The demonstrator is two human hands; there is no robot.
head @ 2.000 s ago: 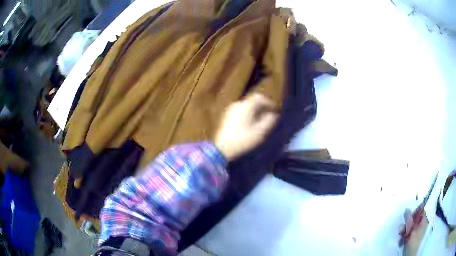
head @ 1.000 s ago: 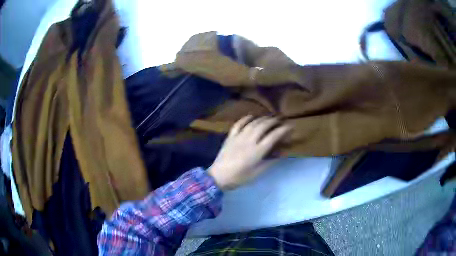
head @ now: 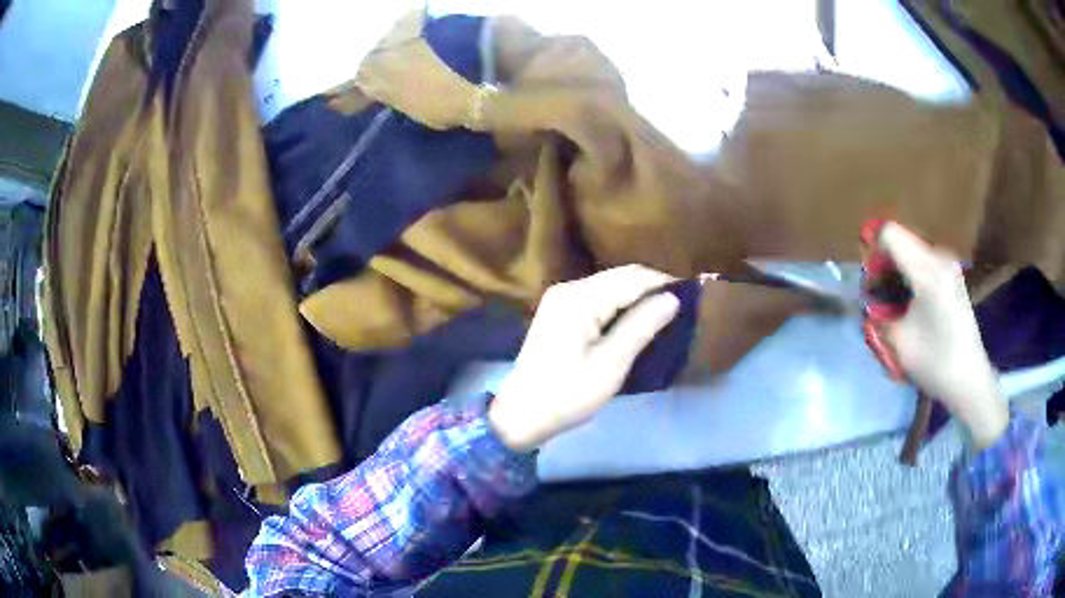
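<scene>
A brown and dark navy garment (head: 654, 193) lies across the middle of the table, rumpled. My left hand (head: 590, 350) is at its near edge, with the thumb and fingers closed on the cloth and dark cloth showing under them. My right hand (head: 934, 321) holds scissors (head: 882, 298) by their red loop handles, to the right of my left hand. The blades point left towards the cloth edge near my left fingers. The blades are blurred, so I cannot tell whether they touch the cloth.
A stack of long brown and dark garments (head: 216, 269) lies at the left and hangs over the edge. More brown and dark cloth (head: 1016, 70) is at the far right. The white table (head: 747, 409) has its near edge above my dark plaid lap (head: 631, 537). Speckled floor (head: 853, 514) shows below right.
My right hand has come into view with the scissors. My left hand has gone from lying over the garment to pinching its near edge. The garment's middle is more bunched up.
</scene>
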